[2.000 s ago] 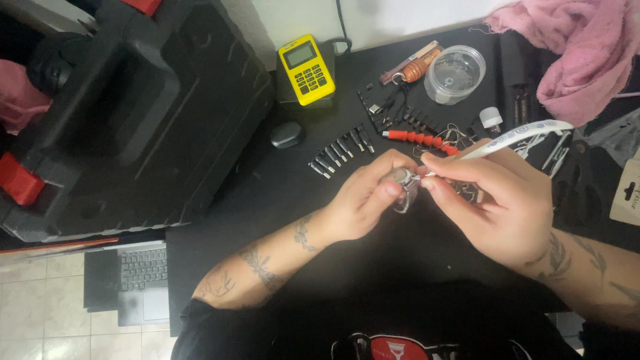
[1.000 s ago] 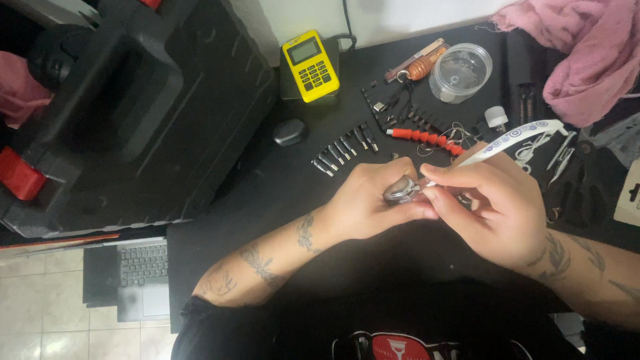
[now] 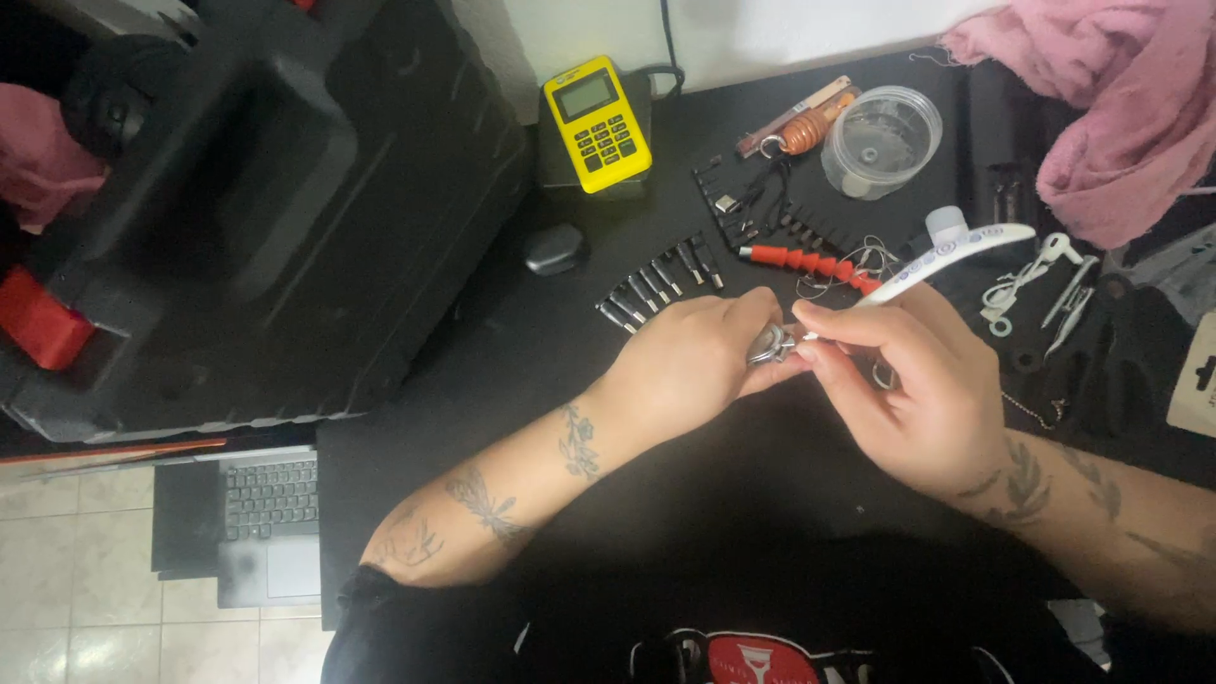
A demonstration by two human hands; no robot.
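Observation:
My left hand [image 3: 698, 356] is closed on a small round metal object [image 3: 770, 344], perhaps a watch case; the fingers hide much of it. Between thumb and forefinger, my right hand [image 3: 912, 380] grips a white toothbrush [image 3: 936, 258] with a blue circle pattern on its handle. The brush's lower end is at the metal object, and its handle slants up to the right. Just beyond the hands lie a red flexible bit extension [image 3: 807, 263] and a row of nut driver sockets [image 3: 660, 282].
A black tool case [image 3: 285, 190] stands at left above a laptop [image 3: 271, 522]. Behind the hands are a yellow card reader [image 3: 598, 123], a clear plastic jar [image 3: 882, 142] and white earphones [image 3: 1031, 275]. A pink cloth [image 3: 1092, 114] lies at the back right.
The metal object has been turned in my left hand, whose back now faces up more. My right hand keeps its grip on the toothbrush, close by my left fingers.

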